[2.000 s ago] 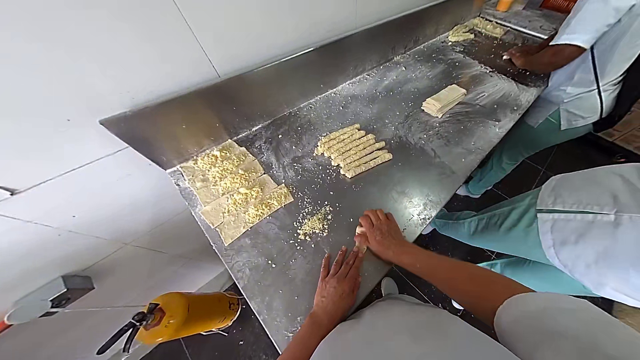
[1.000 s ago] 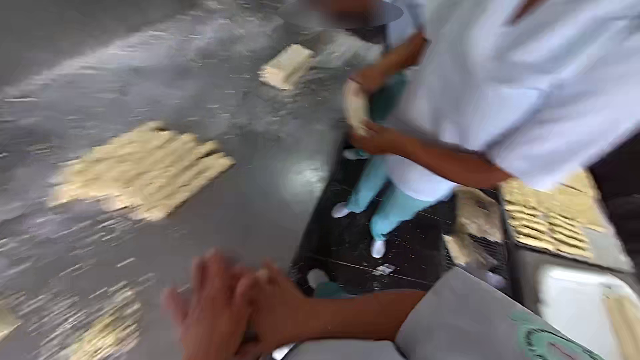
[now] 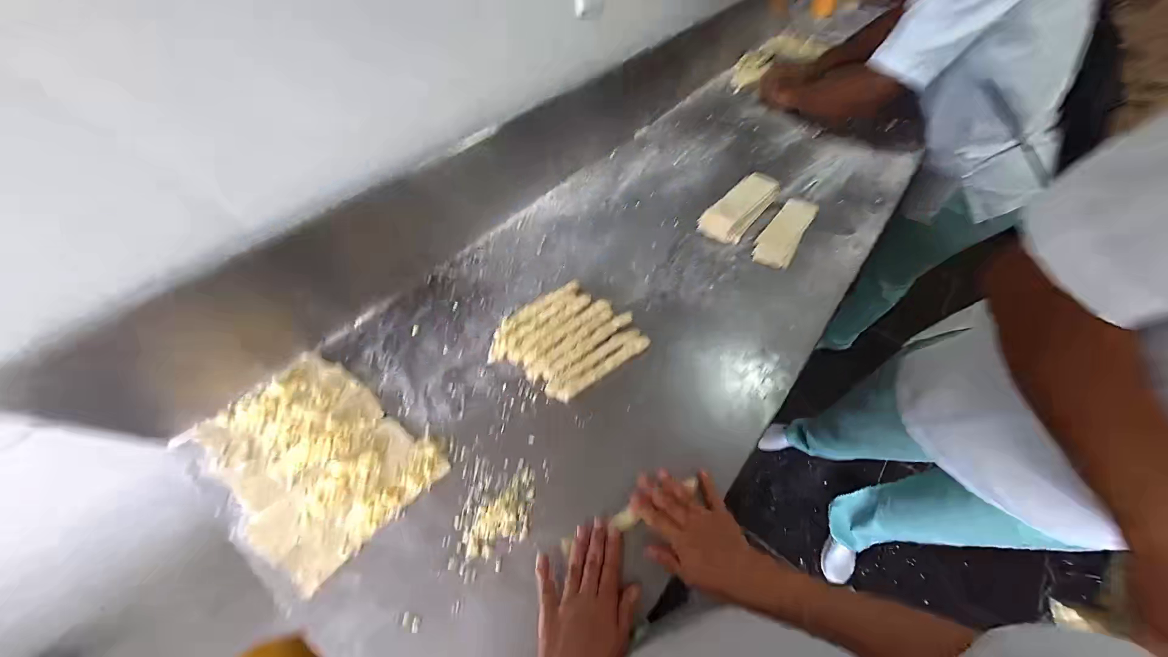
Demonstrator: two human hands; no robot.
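A thin dough roll [image 3: 625, 519] lies on the steel table [image 3: 675, 374] near its front edge, partly hidden under my hands. My left hand [image 3: 589, 584] rests palm down at the roll's left end, fingers extended. Over its right end lies my right hand [image 3: 689, 529], flat with fingers spread. Left of my hands is a small pile of grated cheese-like crumbs [image 3: 500, 516]. Flat dough sheets [image 3: 283, 538] covered with the same crumbs lie farther left. Several finished dough sticks [image 3: 570, 342] are lined up side by side beyond my hands.
A stack of dough strips [image 3: 741, 208] and a separate dough piece [image 3: 785, 234] lie farther up the table. A co-worker's hands [image 3: 808, 91] are at dough by the far end. Another person [image 3: 995, 420] stands along the right edge. A steel backsplash [image 3: 383, 219] borders the wall side.
A separate dough piece now lies beside the stack, where the first frame shows only the stack. My hands, together one second ago, are now apart on the roll. The view has swung widely.
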